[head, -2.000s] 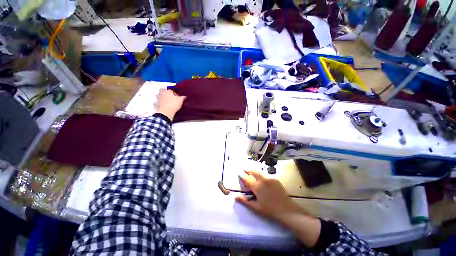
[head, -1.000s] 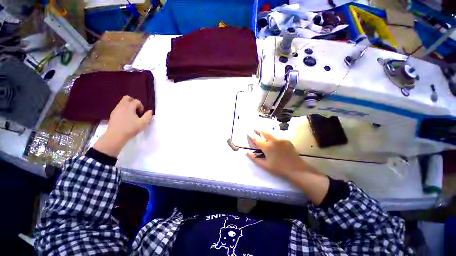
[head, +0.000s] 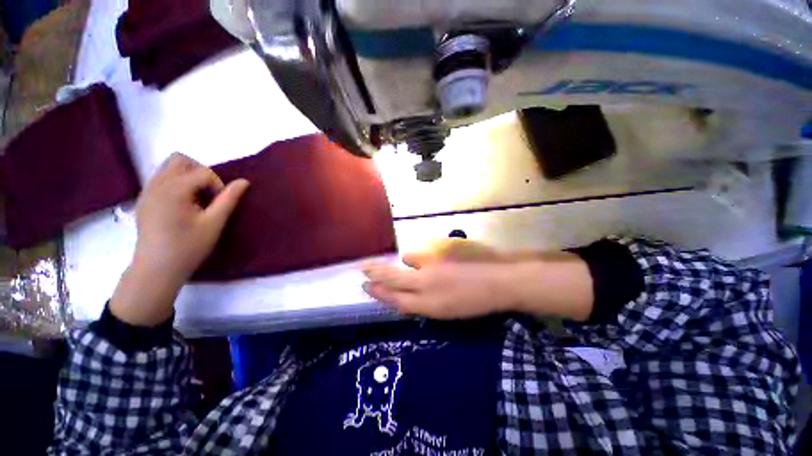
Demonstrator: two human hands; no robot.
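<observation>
A maroon fabric panel point(head: 298, 209) lies flat on the white table, its right part under the lamp light beside the needle area of the sewing machine point(head: 552, 53). My left hand point(head: 182, 218) holds the panel's left edge, fingers curled on it. My right hand point(head: 436, 283) lies at the panel's lower right corner, fingers extended, palm down. A small dark thing point(head: 458, 233) shows just above the right hand; whether the hand holds it cannot be told. The presser foot and needle are hidden behind the machine head.
A maroon pile point(head: 67, 169) lies at the far left, partly on brown wrapping point(head: 31, 267). A thicker maroon stack point(head: 174, 36) is at the upper left. A dark square pad point(head: 567, 140) lies on the machine bed right of the needle area.
My left hand has brought a panel from the left pile rightward to the machine. My right hand has shifted to its lower corner. The view has moved closer to the machine head.
</observation>
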